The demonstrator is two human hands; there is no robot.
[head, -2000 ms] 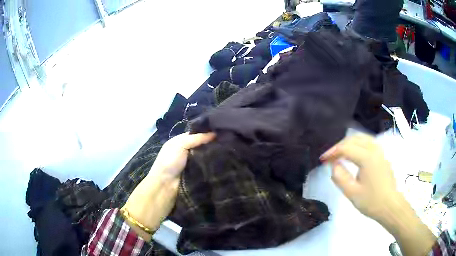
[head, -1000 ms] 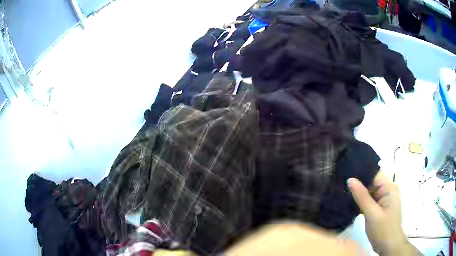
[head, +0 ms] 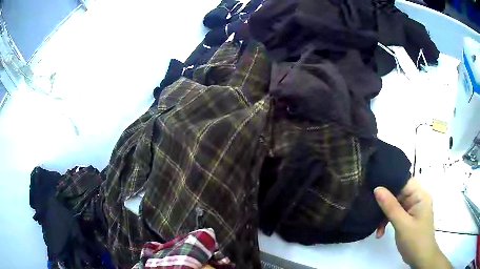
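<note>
A dark olive plaid garment (head: 195,152) with thin yellow lines lies spread in front of me. A plain black fabric part (head: 387,171) forms its right edge. My right hand (head: 410,215) pinches that black edge between thumb and fingers. My left hand is hidden; only its red and white plaid sleeve (head: 184,252) and a sliver of skin show at the bottom edge, over the garment. Whether it holds anything cannot be seen. Plain dark purplish fabric (head: 321,94) adjoins the plaid at the upper right.
A dark garment pile (head: 310,26) with white tapes lies beyond. More dark cloth (head: 68,226) sits at the lower left. The white sewing machine (head: 471,79) with a blue stripe is at the right edge. A red handle (head: 478,252) shows at the lower right.
The plaid garment has been opened out flat to the left. My right hand has come to hold the black edge. My left hand has moved down, leaving mostly its sleeve in view.
</note>
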